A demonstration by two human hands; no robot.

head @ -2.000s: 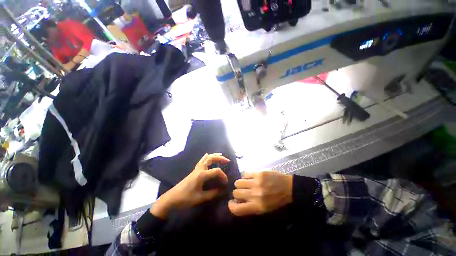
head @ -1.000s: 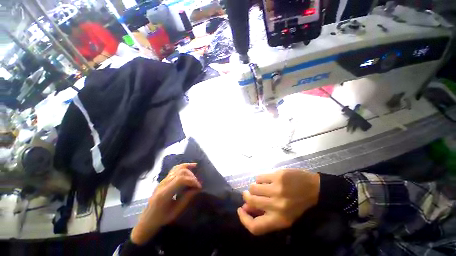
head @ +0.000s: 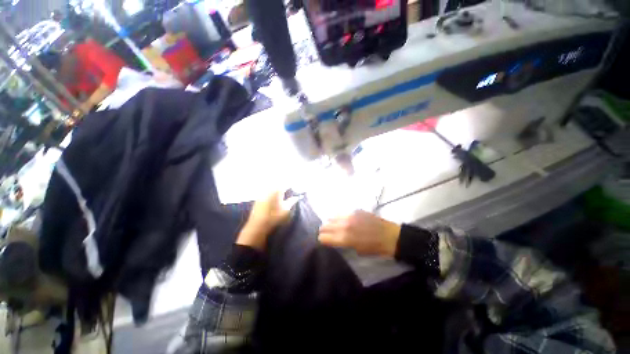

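A black garment piece (head: 302, 249) lies over the table's front edge and hangs toward my lap. My left hand (head: 268, 216) holds its upper edge, fingertips just in front of the needle area. My right hand (head: 358, 233) is at the cloth's right side with curled fingers; its fingertips are blurred, and whether they pinch the cloth cannot be told. The white lockstitch machine (head: 407, 93) stands behind, its presser foot and needle (head: 340, 162) washed out by bright light. No cloth can be made out under the foot.
A black garment bundle (head: 138, 180) with a white strip (head: 88, 221) lies left. A screwdriver (head: 471, 164) lies right of the needle. A phone (head: 356, 31) stands above the machine head. A second machine (head: 24, 266) is far left. A person in red (head: 93, 69) is behind.
My left hand has moved forward and right, bringing the cloth's edge up toward the needle area. My right hand has moved slightly forward, nearer the needle. The camera view has shifted.
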